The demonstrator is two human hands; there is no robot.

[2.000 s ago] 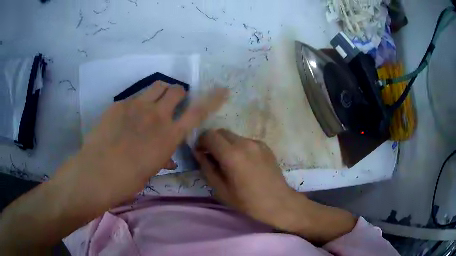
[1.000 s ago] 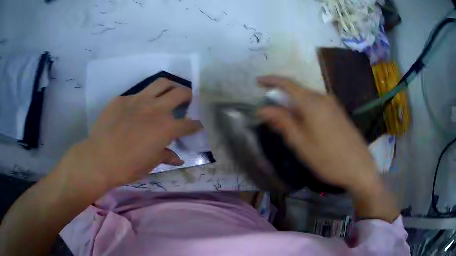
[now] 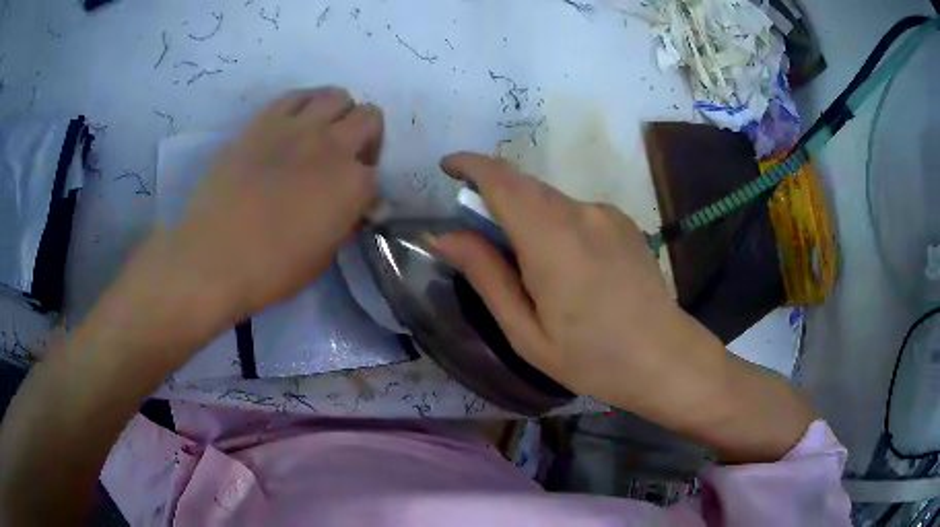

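Note:
The grey shiny pocket template lies flat at the table's near edge. Dark pocket cloth shows as a strip at its left and at its lower right corner. The white backing lies under them. My right hand grips the handle of the steam iron, whose tip is at the work's right edge. My left hand is over the upper part of the work, fingers curled, close to the iron's tip. It hides the pocket's pointed end; whether it pinches the cloth is hidden.
Pressed pockets lie at the left. The brown iron rest is at the right, beside a yellow bundle. The steam hose crosses the rest. Cream scraps are heaped at the far right. Thread ends are scattered on the table.
The iron has moved left in my right hand to the work's right edge. My left hand has moved up from the template to its upper end. The iron rest now stands bare.

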